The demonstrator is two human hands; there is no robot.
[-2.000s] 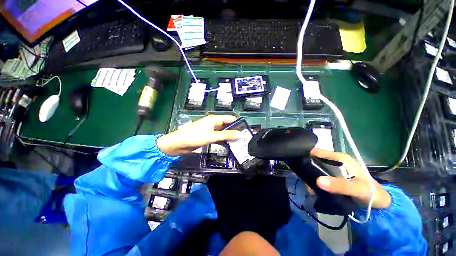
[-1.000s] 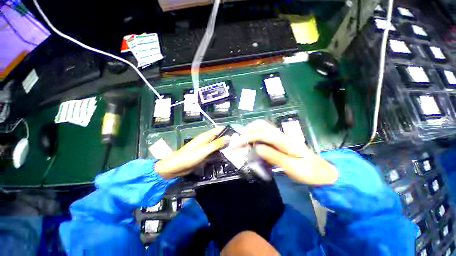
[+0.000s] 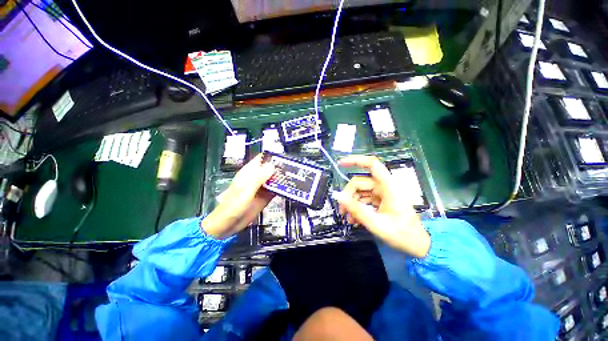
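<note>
My left hand (image 3: 240, 198) holds a dark handset (image 3: 293, 180), tilted, its pale blue-white patterned face up, above the clear blister tray (image 3: 427, 174). My right hand (image 3: 380, 203) is at the handset's right end, fingers pinching the plug end of a white cable (image 3: 328, 66); whether the plug touches the handset is unclear. Another patterned handset (image 3: 300, 128) lies across the tray's back row. A white-labelled handset (image 3: 235, 149) at the back left has a second white cable at its top. More labelled handsets and a loose white slip (image 3: 344, 138) are in the tray.
A black barcode scanner (image 3: 475, 150) lies on the green mat at right, below a black mouse (image 3: 448, 92). A dark scanner with a yellow band (image 3: 169, 165), printed sheets (image 3: 125, 148) and a white mouse (image 3: 45, 198) are at left. A keyboard (image 3: 320, 63) stands behind; stacked trays (image 3: 567, 166) stand right.
The scanner has left my right hand and lies on the mat. The handset has turned from its white label to its patterned face. My right hand has moved to the cable end.
</note>
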